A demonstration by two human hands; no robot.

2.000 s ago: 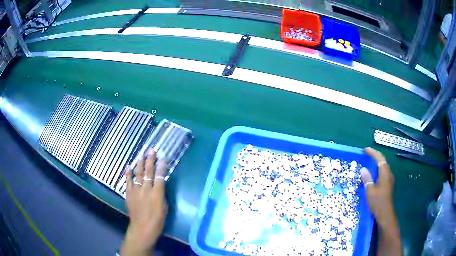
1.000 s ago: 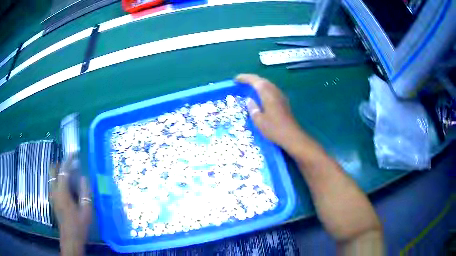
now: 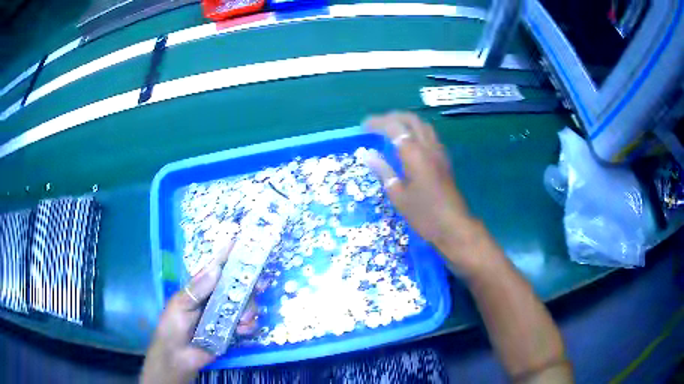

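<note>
My left hand (image 3: 184, 322) holds a silver-grey channel strip (image 3: 244, 274) tilted over the left part of a blue tray (image 3: 166, 217). Small dark round marks show along the strip's face. The tray holds a loose heap of small silver-white round fittings (image 3: 352, 307). My right hand (image 3: 412, 169) is at the tray's far right corner, slightly blurred, fingers spread and thumb apart, with nothing seen in it.
Finished strips (image 3: 64, 259) lie in rows at the left. A perforated strip (image 3: 471, 94) lies between dark rails by the machine (image 3: 637, 82). A clear plastic bag (image 3: 604, 210) is at the right. Red (image 3: 232, 7) and blue (image 3: 298, 6) bins are cut off at the top.
My left hand has brought a strip from the stack at the left to over the tray. My right hand's fingers have lifted and spread at the tray's corner.
</note>
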